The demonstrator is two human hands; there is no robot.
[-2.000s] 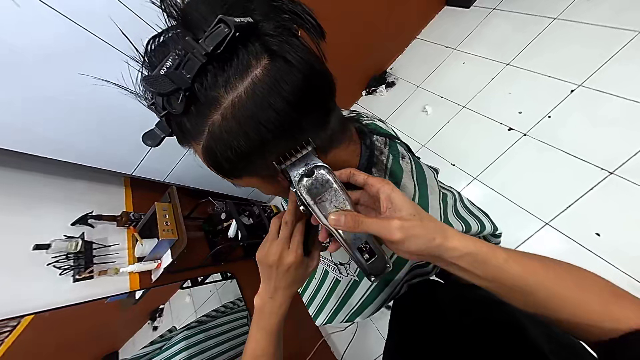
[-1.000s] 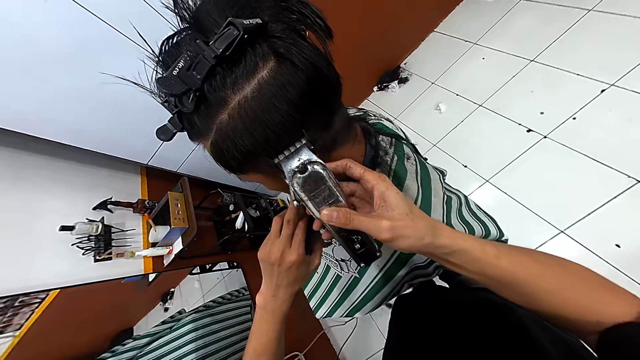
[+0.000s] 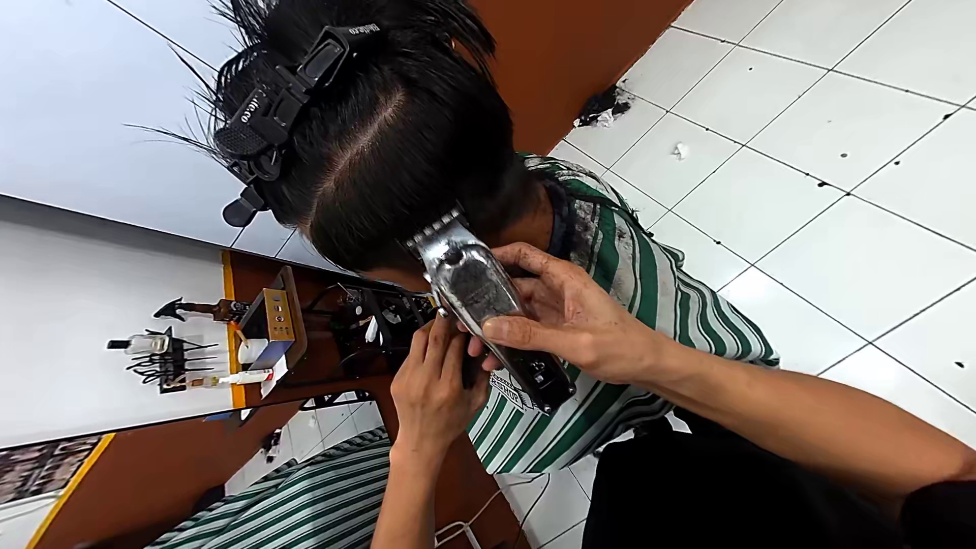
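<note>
My right hand (image 3: 579,313) holds a silver and black hair clipper (image 3: 476,286), thumb on its body. The clipper's toothed end touches the lower edge of a seated person's dark hair (image 3: 412,160). Below the clipper is my left hand (image 3: 435,381), its fingers curled by the clipper's side; what its fingertips grip is hidden. Black sectioning clips (image 3: 263,114) pin up the top hair, and a pale parting line runs beneath them. A green and white striped cape (image 3: 648,282) covers the person's shoulders, with cut hair near the neck.
A wooden shelf (image 3: 293,313) on the left carries a box and bottles, beside a wall rack (image 3: 171,362) with more bottles. White floor tiles (image 3: 808,191) with hair scraps lie at right. A mirror shows the striped cape (image 3: 305,488) at the bottom left. A pale cable (image 3: 457,526) hangs below.
The clipper and both hands stay at nearly the same place by the hair's lower edge. No grip has plainly changed.
</note>
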